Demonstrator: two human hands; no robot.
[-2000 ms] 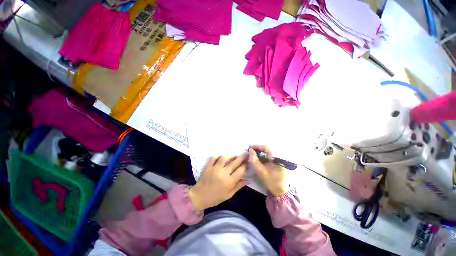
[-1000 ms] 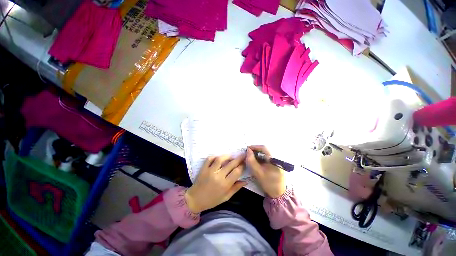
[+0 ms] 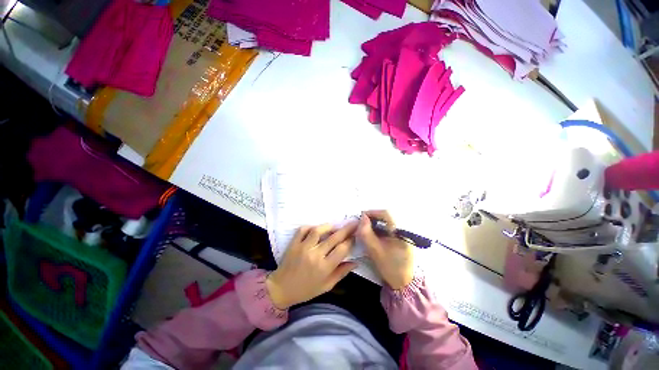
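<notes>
White ruled notebook sheets (image 3: 293, 206) lie at the table's front edge, almost lost in the glare. My left hand (image 3: 309, 266) rests flat on the sheets with its fingers towards the pen tip, holding nothing. My right hand (image 3: 388, 251) is shut on a dark pen (image 3: 405, 233), its tip on the paper near my left fingertips. What is written there is too bright to read. Both wrists are in pink cuffs.
A fanned heap of magenta pieces (image 3: 408, 90) lies behind the notebook, pale pink panels (image 3: 502, 32) beyond it. The sewing machine (image 3: 571, 191) and black scissors (image 3: 530, 303) are at right. Taped cardboard (image 3: 162, 101) and magenta stacks are at left. A blue crate (image 3: 137, 278) is below.
The view has shifted slightly, and the glare over the notebook is weaker than at first, so its ruled lines show. Both hands keep nearly the same place on the paper.
</notes>
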